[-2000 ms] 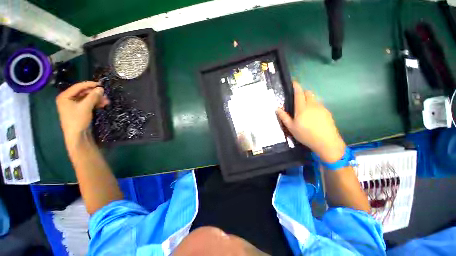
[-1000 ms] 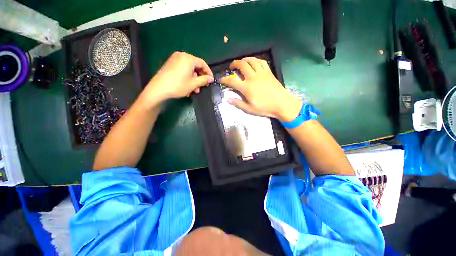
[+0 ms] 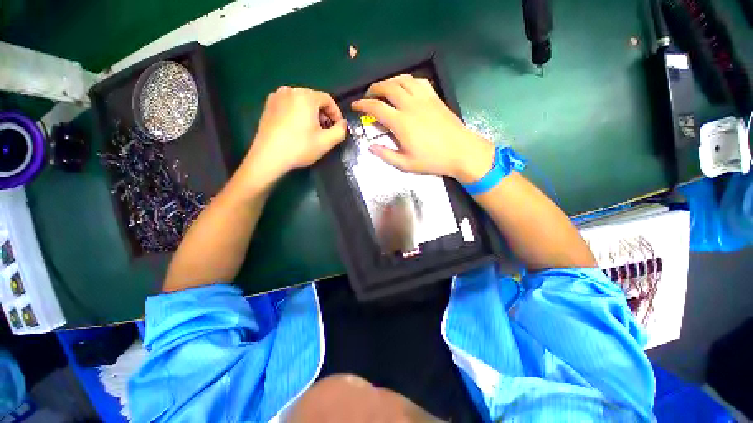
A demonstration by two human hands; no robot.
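The opened tablet (image 3: 421, 202) lies in a black thick-rimmed frame (image 3: 376, 286) on the green bench before me. My left hand (image 3: 299, 128) is at the frame's upper left corner, thumb and fingertips pinched together over the tablet's circuitry end. Whether a small part is between them is too small to tell. My right hand (image 3: 425, 128) rests over the tablet's upper end, fingers bent and spread, fingertips beside the left ones. It wears a blue wrist strap (image 3: 497, 171) and covers part of the circuitry.
The parts tray (image 3: 211, 136) at left holds a screw dish (image 3: 167, 101) and a pile of small dark components (image 3: 153, 194). A screwdriver (image 3: 537, 33) hangs beyond the frame. A black box (image 3: 680, 111) and white holder (image 3: 725, 147) are at right, a purple-ringed device (image 3: 18, 150) far left.
Since two seconds ago, my left hand has moved from the component pile to the tablet's upper left. My right hand has moved from the frame's right rim to the circuitry end.
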